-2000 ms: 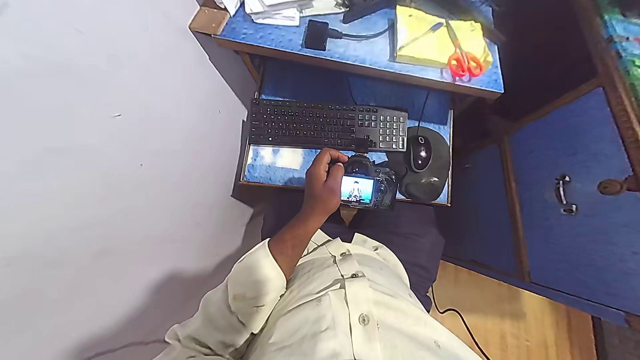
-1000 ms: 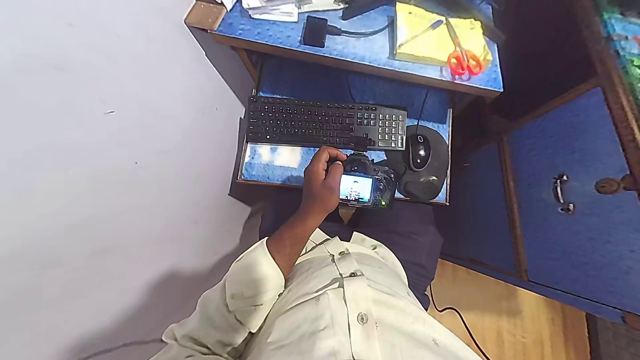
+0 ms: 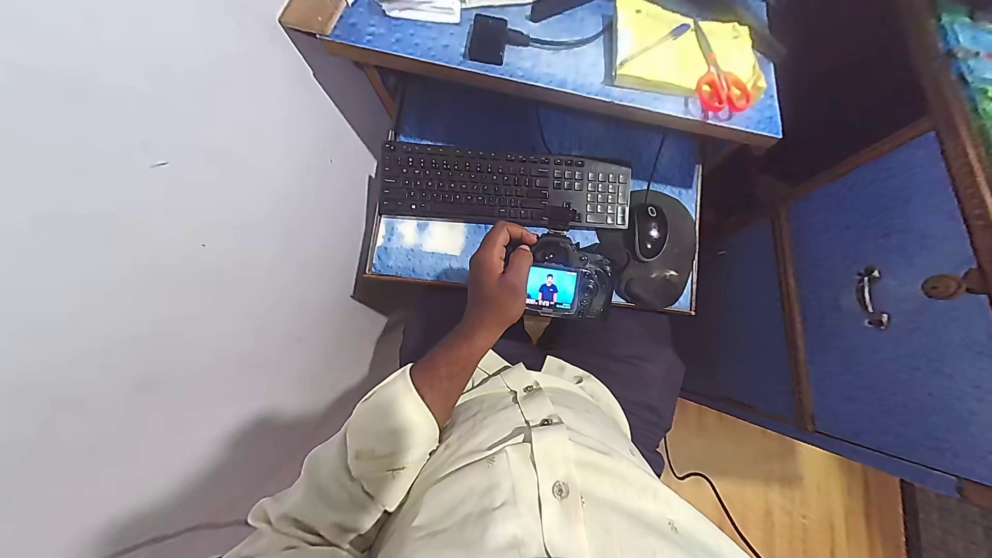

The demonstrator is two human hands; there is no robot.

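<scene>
My left hand (image 3: 500, 275) grips the left side of a black digital camera (image 3: 595, 287), its thumb near the top edge. The camera's rear screen (image 3: 552, 289) is lit and shows a person against a blue-green background. The camera is at the front edge of the keyboard tray, over my lap. Just beyond it lies a black keyboard (image 3: 496, 182). A black mouse (image 3: 650, 231) rests on a dark mouse pad (image 3: 659, 283) to the right of the camera. My right hand is not in view.
Above the tray, the blue desktop (image 3: 418, 48) holds orange-handled scissors (image 3: 722, 85) and a pen (image 3: 655, 44) on a yellow packet (image 3: 643, 66), and a black device (image 3: 487, 39) with a cable. A wall is at left, a blue cabinet door (image 3: 891, 349) at right. A black cable (image 3: 701, 474) crosses the floor.
</scene>
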